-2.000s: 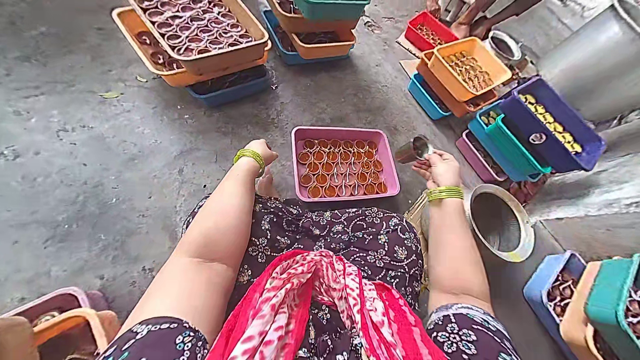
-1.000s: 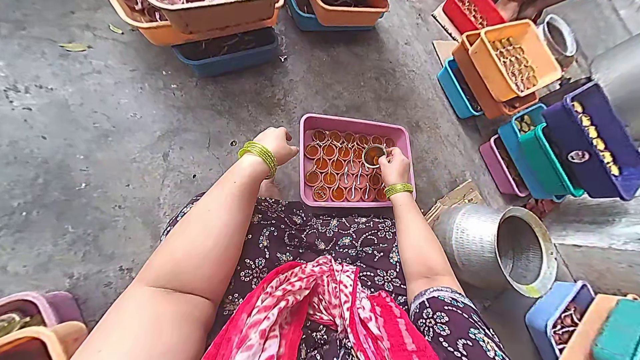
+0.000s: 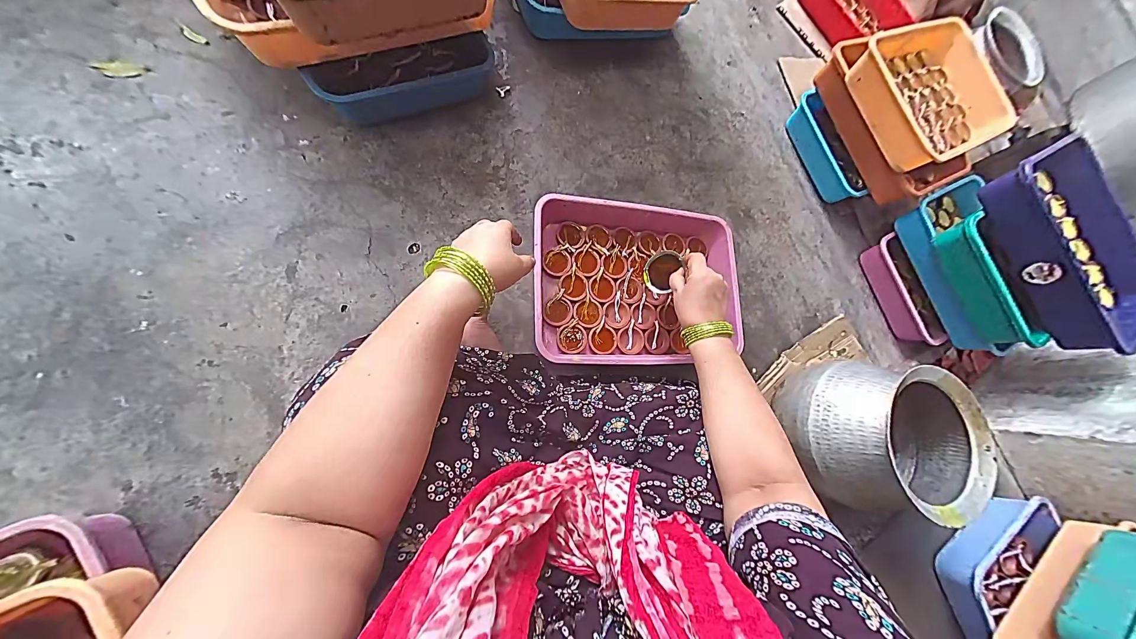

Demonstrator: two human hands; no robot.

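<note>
A pink plastic tub (image 3: 639, 358) sits on the floor just beyond my lap, holding rows of small round clay cups (image 3: 602, 288) with white wicks. Many cups contain an orange-brown liquid; some in the lower middle look unfilled. My right hand (image 3: 700, 291) grips a small metal cup (image 3: 663, 272) over the right part of the rows; dark liquid shows inside it. Whether the metal cup is pouring cannot be told. Beside the tub's left wall is my left hand (image 3: 494, 253), fingers loosely curled, with nothing visible in it.
A hammered metal pot (image 3: 843, 430) lies tilted near my right arm, by a piece of cardboard (image 3: 815, 348). Stacked tubs stand at the right, including an orange tub (image 3: 887, 115) and a dark blue tub (image 3: 1021, 257). A blue tub (image 3: 399, 99) is at the upper left.
My right hand has brought the metal cup from outside the tub's right side to over the clay cups. The metal pot, upright two seconds ago, is now tilted.
</note>
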